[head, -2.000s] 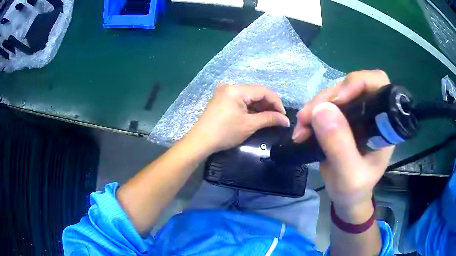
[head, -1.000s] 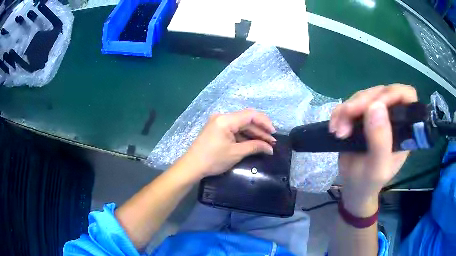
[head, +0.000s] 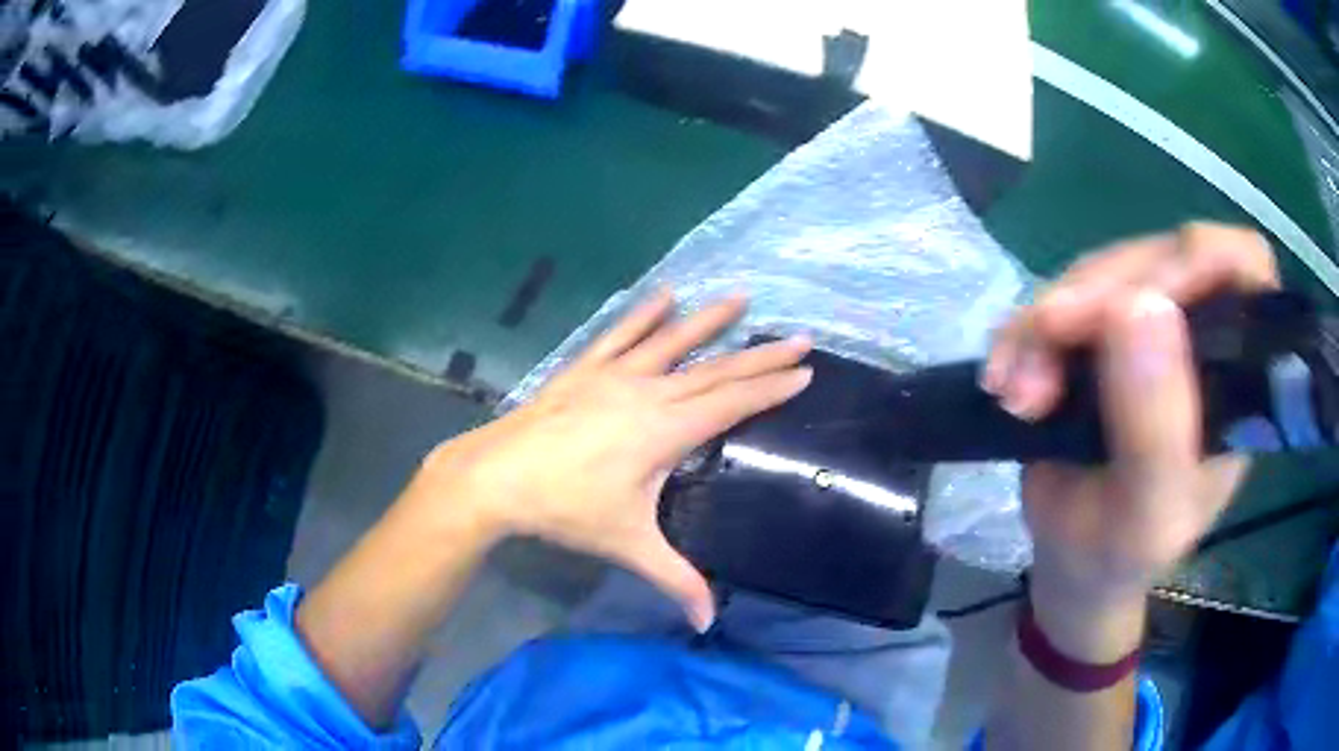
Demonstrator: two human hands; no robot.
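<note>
A flat glossy black device housing (head: 800,536) lies at the bench's near edge, partly over the lap, with a small bright spot near its middle. My left hand (head: 602,440) is spread with fingers apart over its left and upper left part; the fingertips rest at its upper edge and the thumb is at its lower left. My right hand (head: 1138,404) is closed around a black electric screwdriver (head: 1079,411), held nearly level. The tool's tip end points left, over the housing's right upper part; the exact tip is blurred. Bubble wrap (head: 837,220) lies behind and partly under the housing.
On the green bench (head: 382,220) are a blue bin (head: 485,62) at the back, a white-topped carton (head: 940,59) and wrapped black parts (head: 162,74) at far left. A dark slatted crate (head: 132,514) stands lower left. A black cord runs at right. A blue sleeve (head: 1300,660) shows lower right.
The pinched fingers of my left hand have opened and spread across the housing. The housing is turned slightly. The screwdriver, earlier angled down at the housing's middle, was drawn right and lies more level.
</note>
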